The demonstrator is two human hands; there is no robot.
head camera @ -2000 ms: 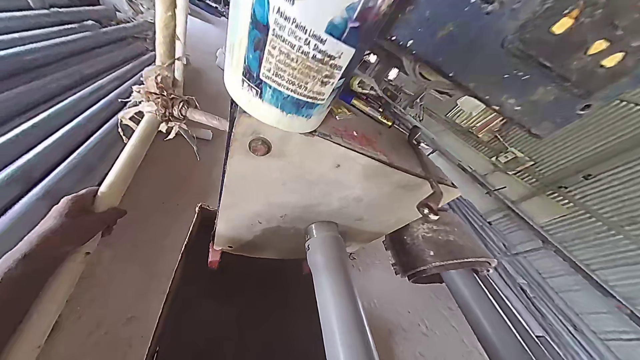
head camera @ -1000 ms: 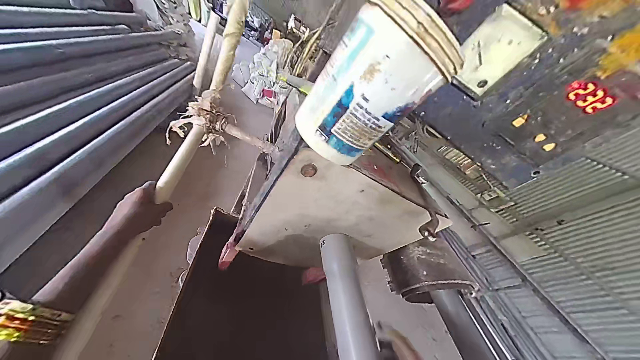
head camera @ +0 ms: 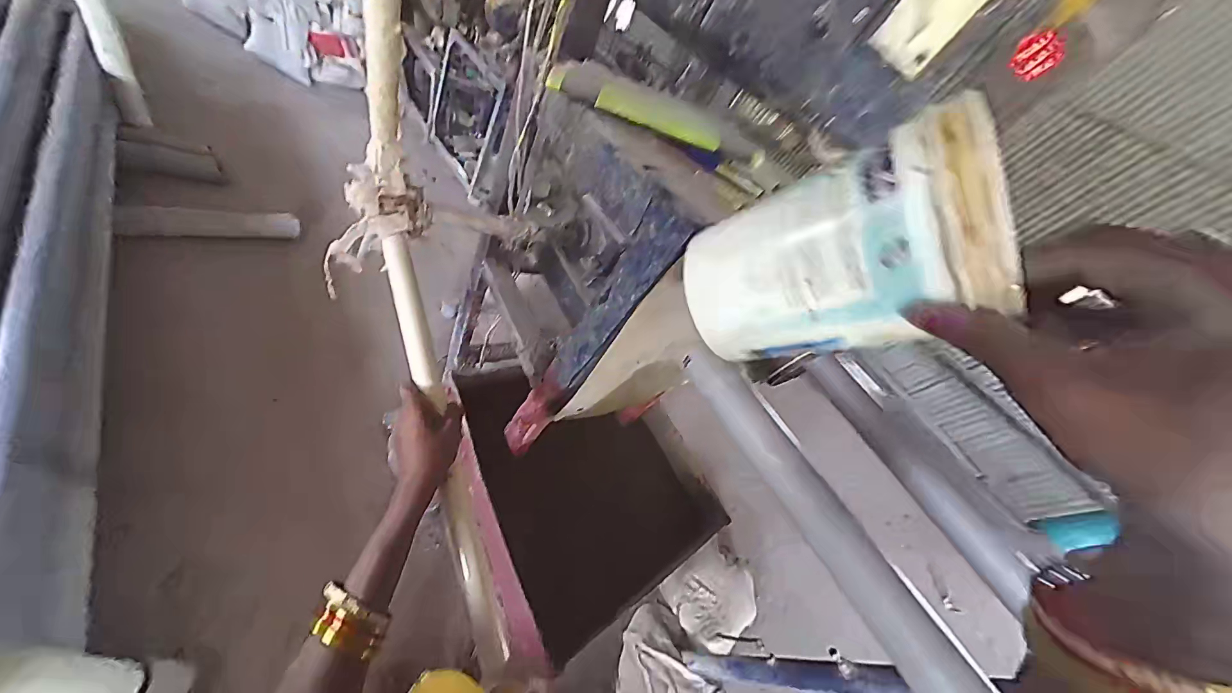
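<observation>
My left hand is closed around a pale pole, below a knot of frayed wrapping that joins it to a crosspiece. At the right, my right hand has its thumb and fingers at the rim end of a white and blue plastic paint bucket, which is tilted on its side above the pale machine housing. A grey pipe runs from under the housing toward the lower right. The bucket's inside is hidden.
A dark open-topped bin stands below the housing. Large grey pipes lie along the left, with shorter pipe pieces on the floor. A crumpled sack lies at the bottom. A dark panel with a red lit display is at the upper right.
The bucket, upright on the housing two seconds ago, is now tipped over with my right hand at its rim. My left hand stays on the pole. The view has swung.
</observation>
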